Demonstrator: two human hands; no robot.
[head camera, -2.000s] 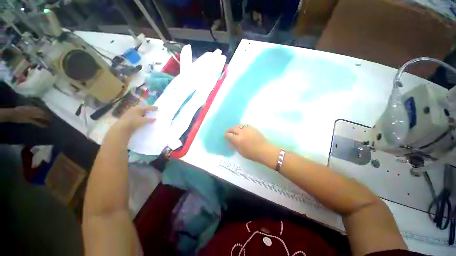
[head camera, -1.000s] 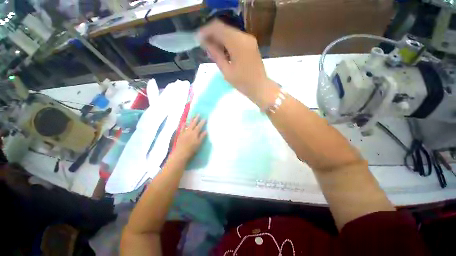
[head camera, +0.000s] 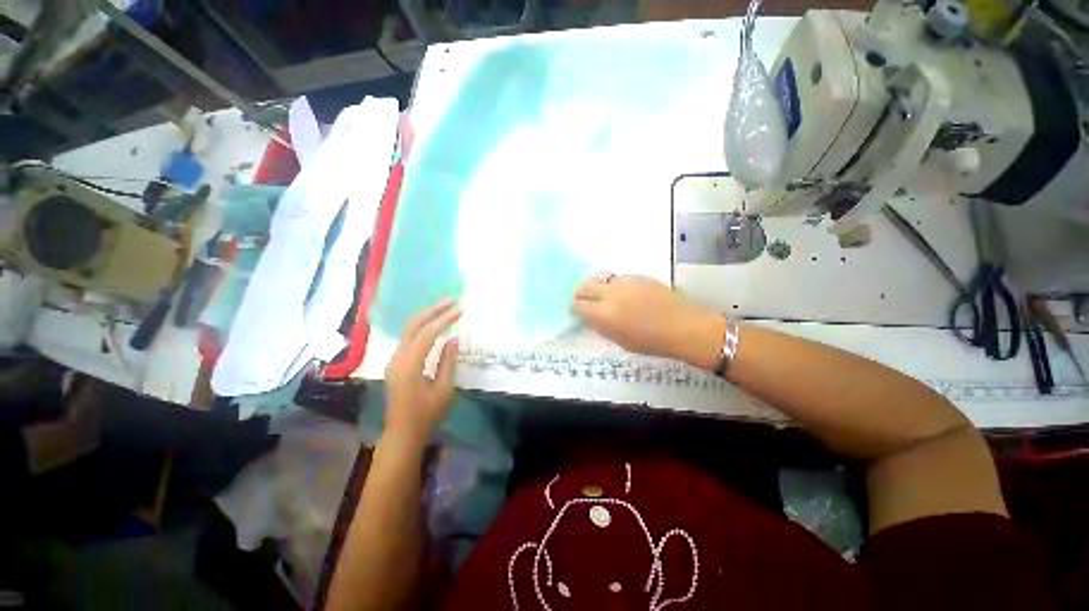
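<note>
A thin pale green fabric piece (head camera: 424, 227) lies spread flat on the white machine table, its middle washed out by glare. My left hand (head camera: 424, 370) is at its front left edge, thumb and fingers apart, holding nothing visible. My right hand (head camera: 645, 316) is at its front right corner, fingertips closed together on the fabric edge. The fingertips' exact grip is blurred.
The cream sewing machine (head camera: 824, 107) stands right, with its needle plate (head camera: 717, 236) in the table. Black-handled shears (head camera: 989, 313) lie right of it. White cut pieces (head camera: 281, 304) heap over a red basket (head camera: 380, 257) at left. A measuring tape (head camera: 573, 365) runs along the front edge.
My right hand has come down from its raised position to the fabric's front right corner. My left hand has moved off the fabric's left side to the front edge. The view has shifted.
</note>
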